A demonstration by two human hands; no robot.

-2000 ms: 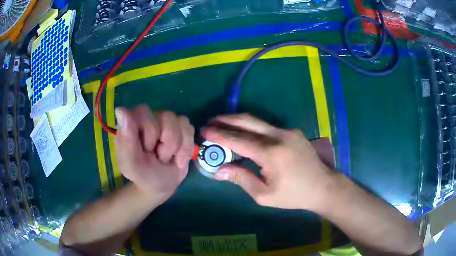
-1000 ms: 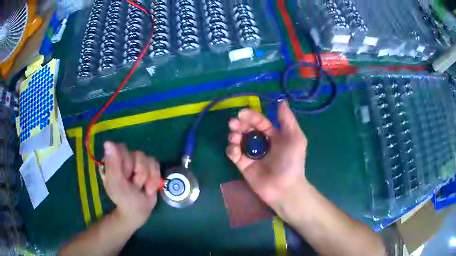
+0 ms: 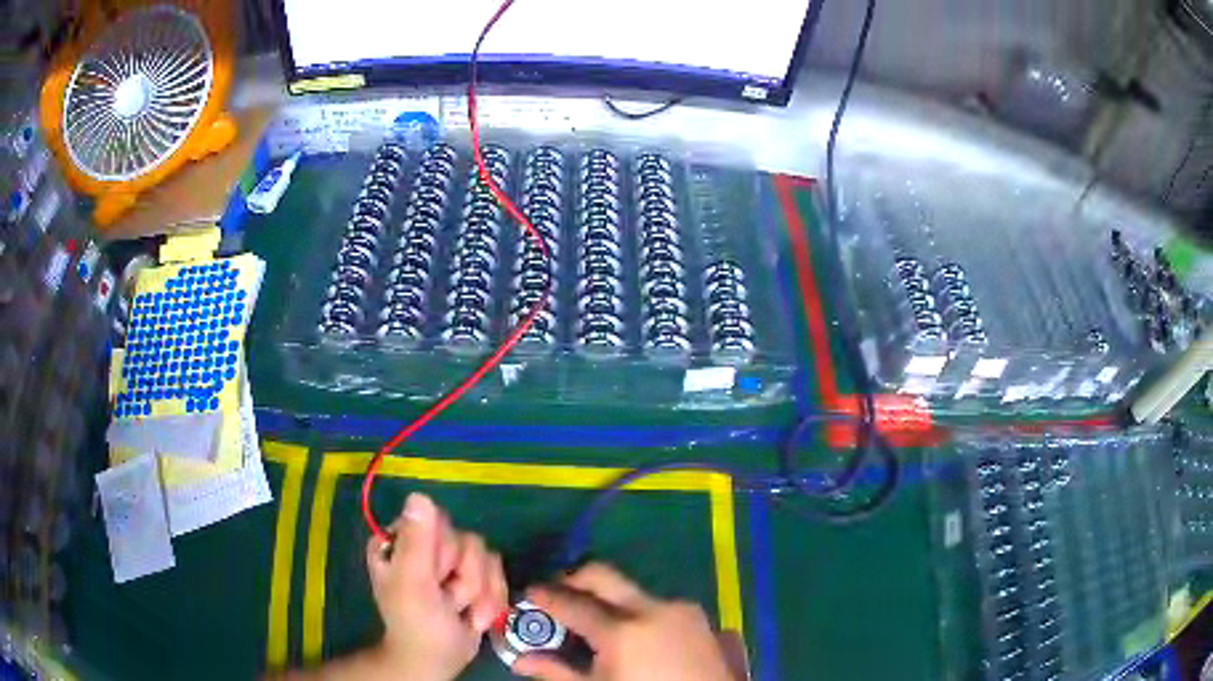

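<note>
The round component, with its pale ring-marked face up, sits on the silver contact base near the bottom edge. My left hand is closed on the red test lead, with the red-orange probe tip against the component's left side. My right hand is at its right, index finger and thumb around the component. The base is mostly hidden by component and fingers. The dark cable runs up and right from the base. Wrists are cut off by the bottom edge.
A clear tray with rows of shiny components lies behind the taped square. Stacked trays are right rear; a ribbed side tray is at right. The blue-dot sheet and paper slips lie left. Orange fan and monitor stand behind.
The view has tilted up, showing the monitor and fan. My right hand, one second ago open-palmed with a dark round piece, is back at the base. My left hand still holds the red lead there.
</note>
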